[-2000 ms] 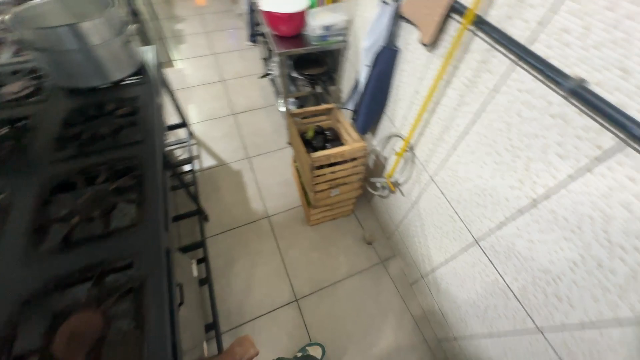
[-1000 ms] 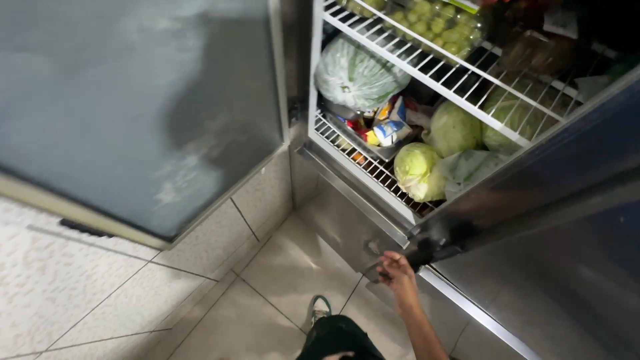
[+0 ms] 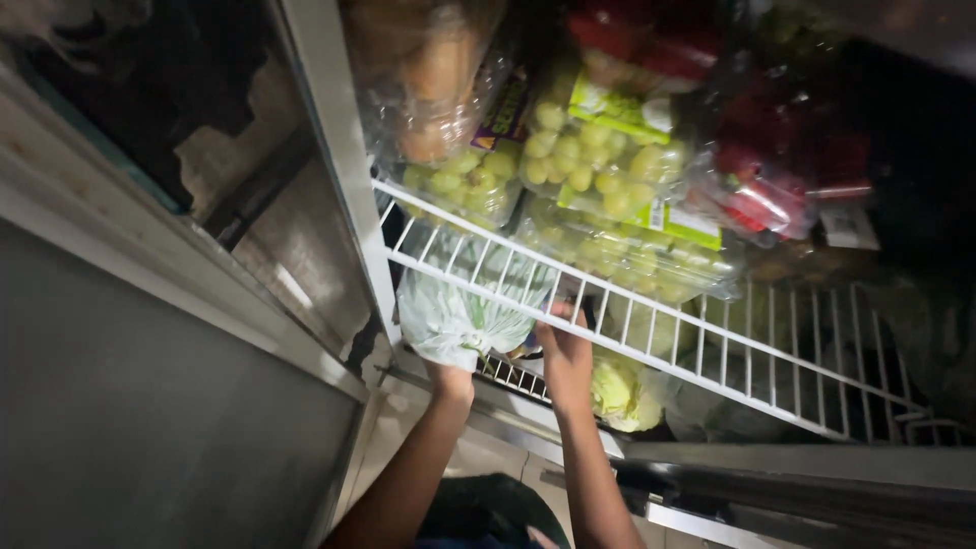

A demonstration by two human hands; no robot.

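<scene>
In the head view both my hands reach into a refrigerator, below a white wire shelf (image 3: 648,328). My left hand (image 3: 451,375) is under a tied, translucent plastic bag of green leafy produce (image 3: 465,313); the bag hides its fingers. My right hand (image 3: 566,347) is raised just right of the bag, its fingers partly behind the shelf's front bars. Whether it touches anything cannot be told. A pale green cabbage (image 3: 621,393) lies right of my right wrist. A small part of a packet shows between the bag and my right hand.
Clear packs of green grapes (image 3: 602,164) sit on the wire shelf, with wrapped brown produce (image 3: 435,84) at the left and red packs (image 3: 762,191) at the right. The refrigerator's open door (image 3: 175,358) stands at the left. Tiled floor (image 3: 488,450) shows below.
The view has moved from a stove aisle to the open refrigerator, then closer in. One hand was near the refrigerator's lower door edge a second ago; now both are inside at the bagged produce.
</scene>
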